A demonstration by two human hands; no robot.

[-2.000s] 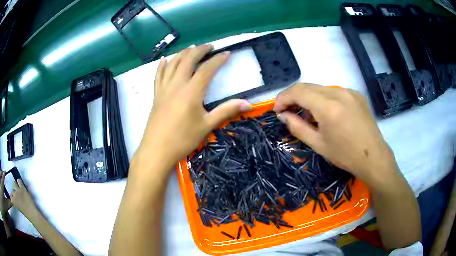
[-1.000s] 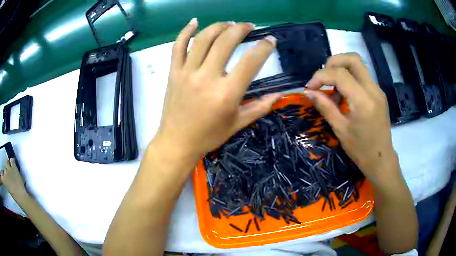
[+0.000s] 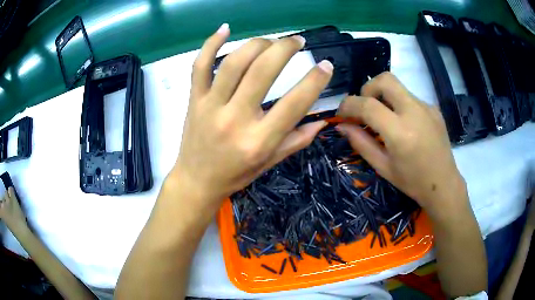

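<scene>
An orange tray holds a heap of thin black strips. Black phone mid-frames lie at the tray's far edge, with at least two overlapping. My left hand lies over the left part of the frames, fingers spread and fingertips on their far side, thumb at the near edge by the tray. My right hand is at the frames' near right edge, thumb and fingertips close together above the tray's far rim. Whether a strip is between them cannot be seen.
A stack of black mid-frames stands at left, more stacks at right. A single frame lies on the green belt. A smaller frame and another person's hand are at far left.
Overlapping frames now show under my left hand, where one showed at first. Both hands moved right, then my right hand came slightly back left. The belt frame moved left.
</scene>
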